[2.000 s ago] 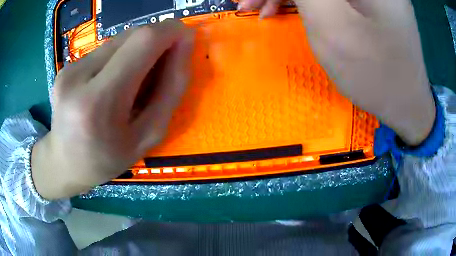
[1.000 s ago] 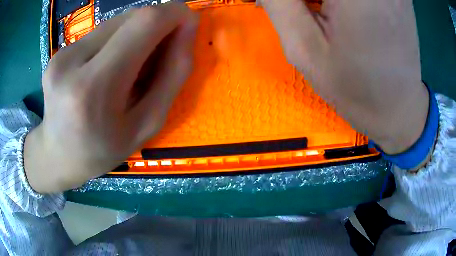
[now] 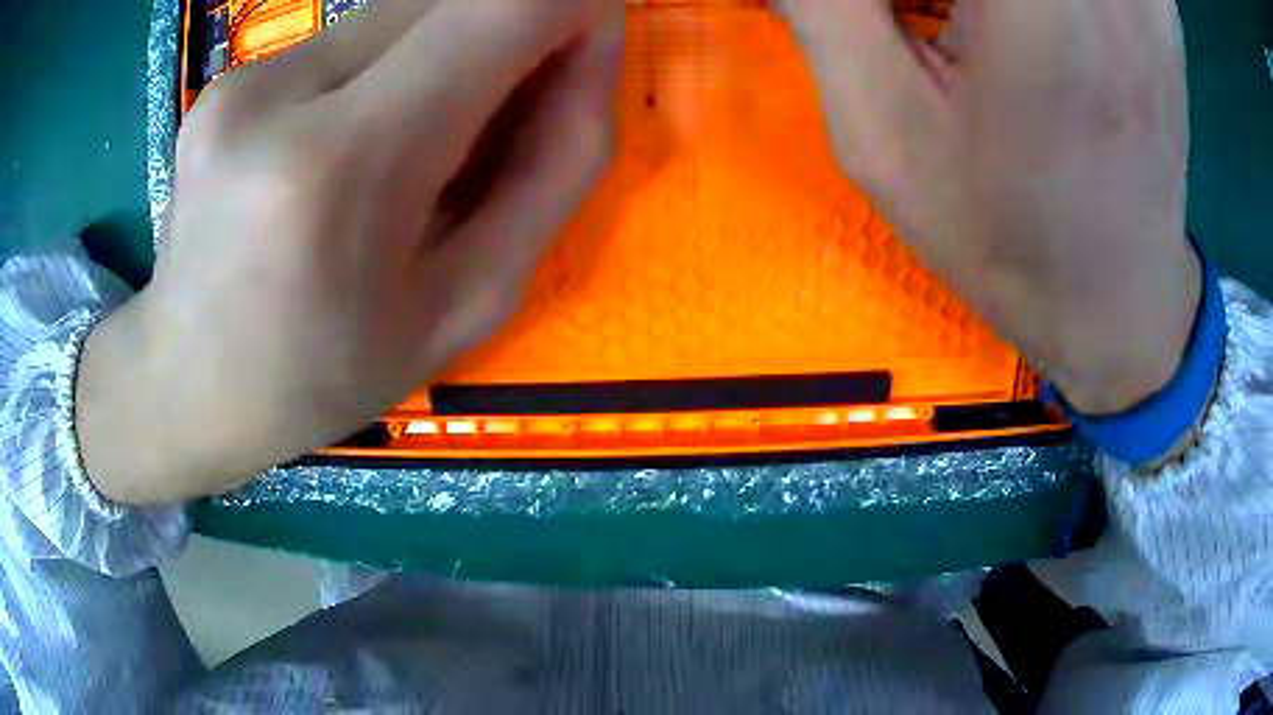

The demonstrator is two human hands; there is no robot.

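The orange rear housing lies open in front of me, its upper part cut off by the picture's top edge. A long black foam strip runs along its near edge. My left hand is over the housing's left part, blurred, with its fingertips cut off at the top edge. My right hand is over the right part, its fingertips also beyond the top edge. Whether either hand holds something is hidden. A bit of the dark mainboard and a thin dark lead show at the upper left.
Bubble wrap lies under the housing on the green mat. A shorter black piece sits near the housing's lower right corner. A blue wrist strap is around my right wrist.
The housing appears higher in the view, and less of the mainboard shows. My right hand has come lower in the picture since the oldest frame, and its fingertips have left the view.
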